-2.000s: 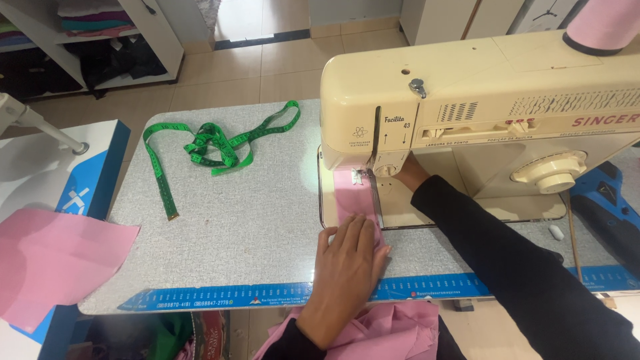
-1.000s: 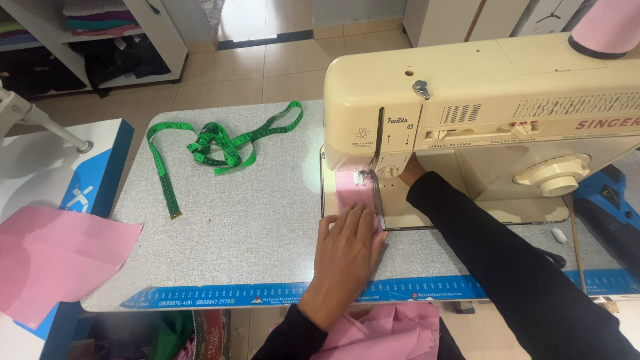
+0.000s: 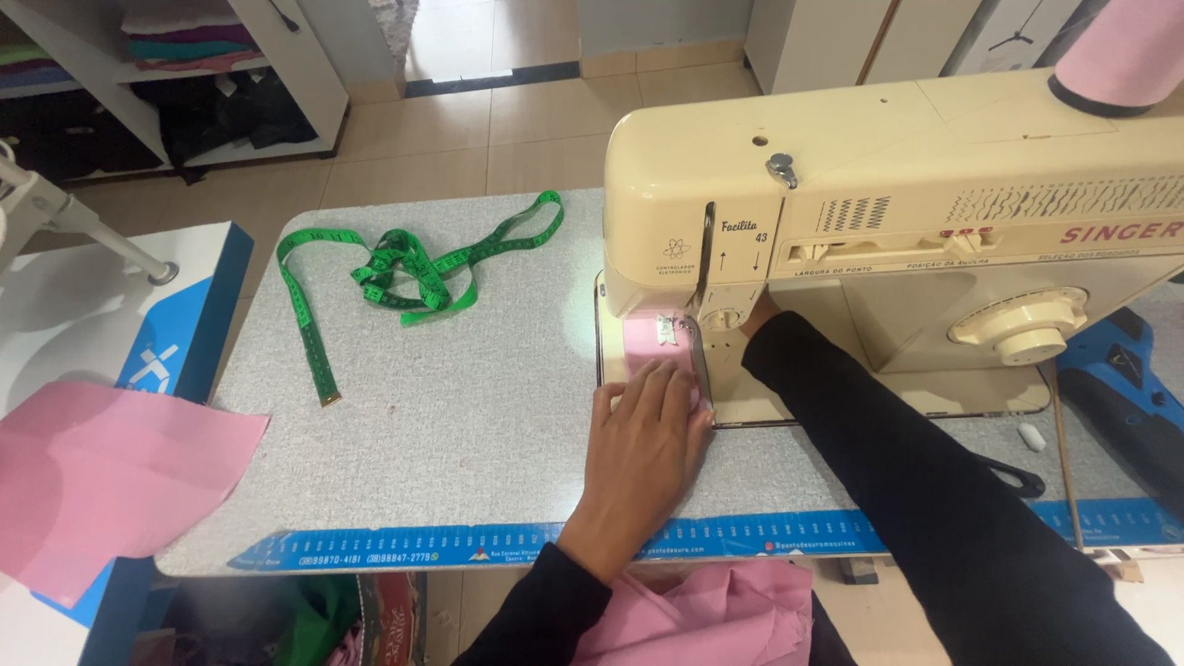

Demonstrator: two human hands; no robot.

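Note:
A cream Singer sewing machine (image 3: 888,194) stands on the grey tabletop. Pink fabric (image 3: 652,347) lies under its presser foot (image 3: 668,330). My left hand (image 3: 647,444) rests on this fabric just in front of the foot, fingers close together, pressing it against the machine bed. My right hand (image 3: 760,313) reaches behind the needle head; mostly hidden, only a bit of it shows past the black sleeve, so its fingers cannot be seen. More pink fabric (image 3: 703,610) hangs below the table edge, under my left wrist.
A tangled green tape measure (image 3: 407,268) lies left of the machine. A blue ruler strip (image 3: 416,548) runs along the front edge. Another pink piece (image 3: 120,472) lies at far left. Black scissors handles (image 3: 1013,476), a blue-black tool (image 3: 1124,398) and a pink thread cone (image 3: 1119,55) are at right.

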